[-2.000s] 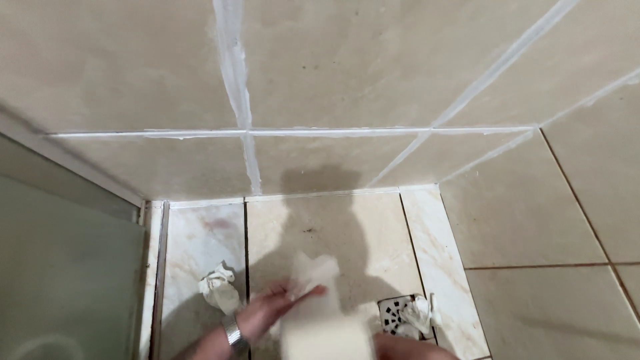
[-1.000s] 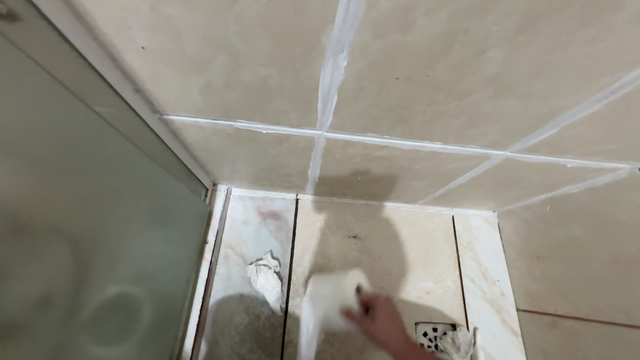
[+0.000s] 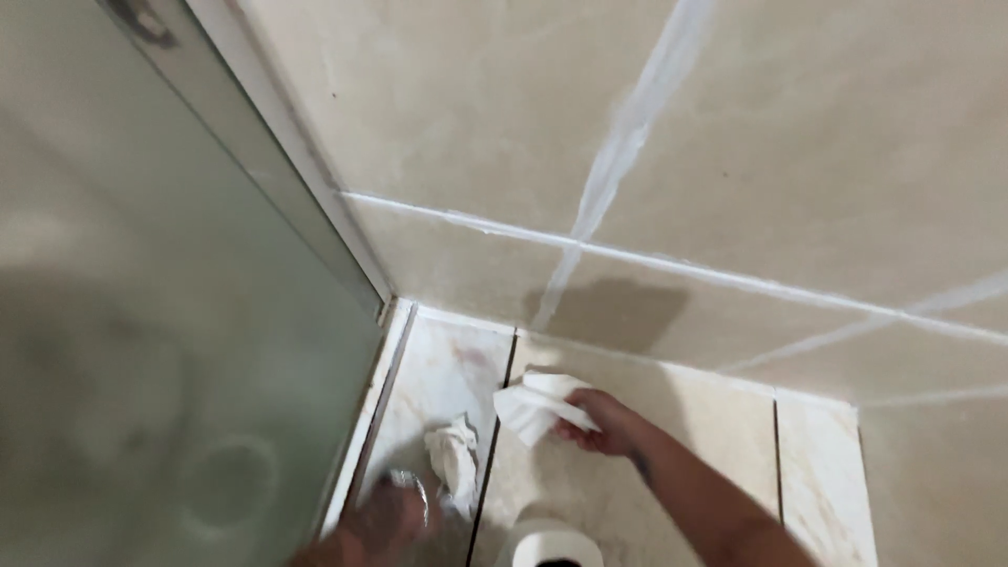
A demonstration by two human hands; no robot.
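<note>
My right hand (image 3: 594,421) grips a folded piece of white toilet paper (image 3: 539,405) above the beige floor tile. At the lower left, my left hand (image 3: 394,512) is blurred, with a shiny metal band at the wrist; its fingers cannot be made out clearly. Just beyond it, a crumpled white paper (image 3: 454,457) lies on the marble-look floor strip. A toilet roll (image 3: 547,543) stands at the bottom edge, partly cut off, between my two hands. White grout (image 3: 614,165) is smeared over the wall tile joints.
A frosted glass panel (image 3: 236,315) in a metal frame rises on the left. Its white sill (image 3: 358,441) runs along the floor. The tiled wall (image 3: 787,157) stands ahead, and dark open joints part the floor tiles (image 3: 732,441).
The toilet roll, blurred beside my right hand one second ago, is now at the bottom edge. My right hand now holds folded paper. My left hand has come into view. The view has shifted left.
</note>
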